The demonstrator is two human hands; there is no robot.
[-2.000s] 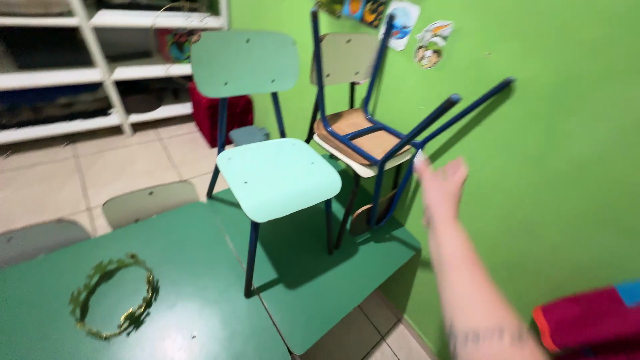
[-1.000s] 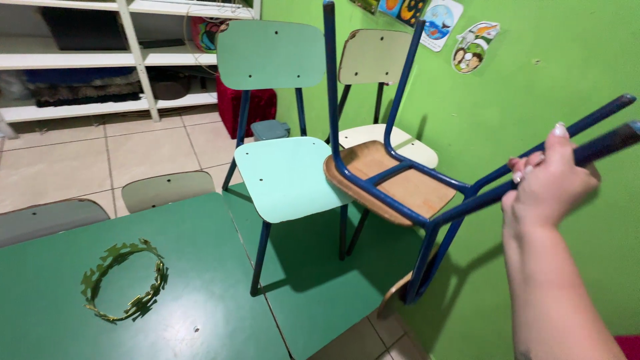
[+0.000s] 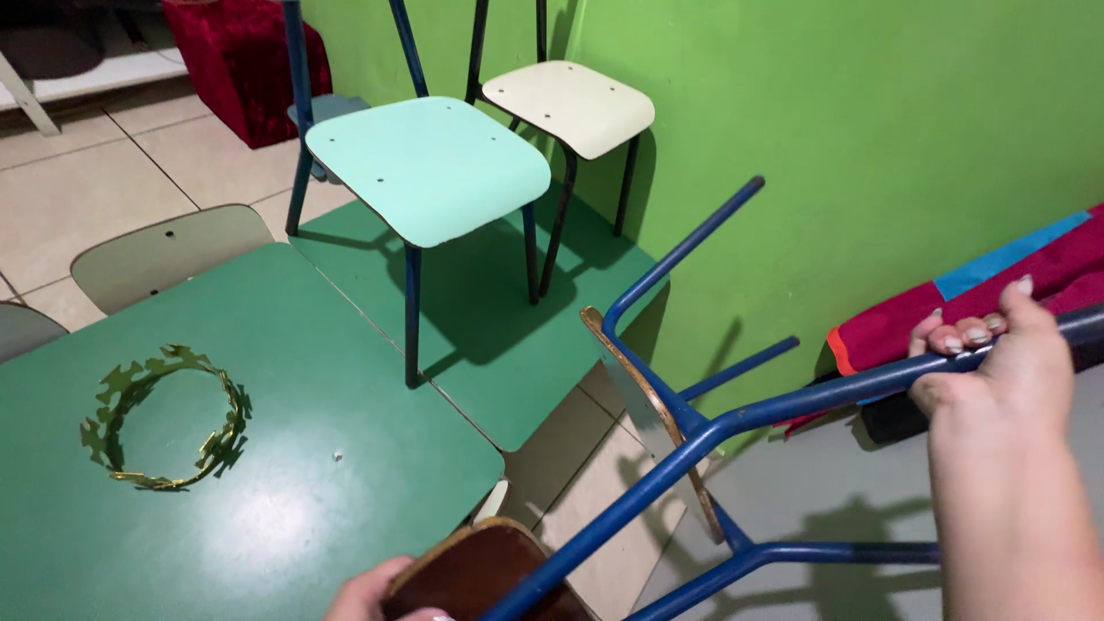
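Note:
A small chair with a blue metal frame (image 3: pixel 638 483) is held tilted in the lower right of the head view, off the tables. My right hand (image 3: pixel 1000 354) is closed round one of its blue tubes. At the bottom edge my left hand (image 3: pixel 375 595) grips the chair's brown wooden backrest (image 3: pixel 483 573), and most of that hand is out of view. The chair's seat (image 3: pixel 660 414) shows edge-on. A mint-green chair (image 3: pixel 431 168) and a cream chair (image 3: pixel 573 103) stand upright on the green table (image 3: pixel 552 379).
A gold leafy crown (image 3: pixel 164 418) lies on the nearer green table (image 3: pixel 285 552). Chair backs (image 3: pixel 172 254) stand at that table's far edge. A green wall (image 3: pixel 862 129) rises on the right, with maroon and blue cloth (image 3: pixel 975 285) beside it. A red velvet-covered block (image 3: pixel 250 73) stands behind.
The blue-framed chair rested upside down on the cream chair; now it is off it, lower and nearer. My right hand has closed on its frame, and my left hand has come into view on the backrest.

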